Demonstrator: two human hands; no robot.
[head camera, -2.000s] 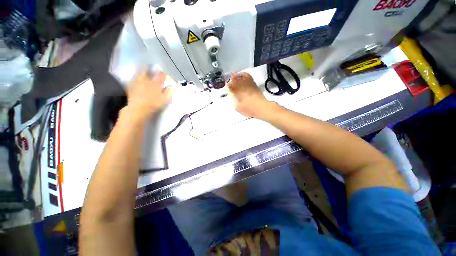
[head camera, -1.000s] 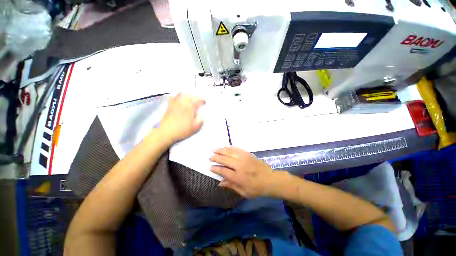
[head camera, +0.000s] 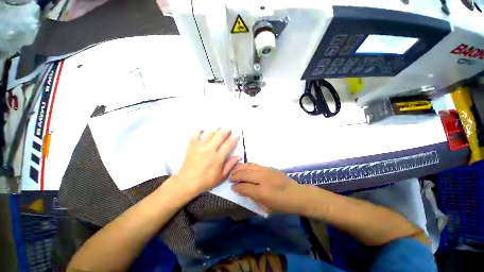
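Observation:
A dark brown-grey fabric panel (head camera: 87, 178) lies at the left of the table and hangs over its front edge. Its white backing (head camera: 127, 141) faces up in front of the machine. My left hand (head camera: 208, 159) lies flat on the white backing. My right hand (head camera: 262, 186) is at the backing's right edge, its fingertips beside my left hand's. Whether its fingers pinch the fabric is hidden. The presser foot and needle area (head camera: 248, 89) is behind both hands, apart from them.
The white sewing machine (head camera: 297, 32) stands at the back. Black scissors (head camera: 320, 98), a clear box with a yellow-and-black item (head camera: 398, 108) and a red case (head camera: 452, 130) lie to the right. Blue baskets (head camera: 461, 207) are below. More dark fabric (head camera: 114, 29) lies behind left.
My left hand has moved down and slightly right, next to my right hand. More white backing shows flat at the left. The earlier blurred fabric at the back left now lies in front of the machine.

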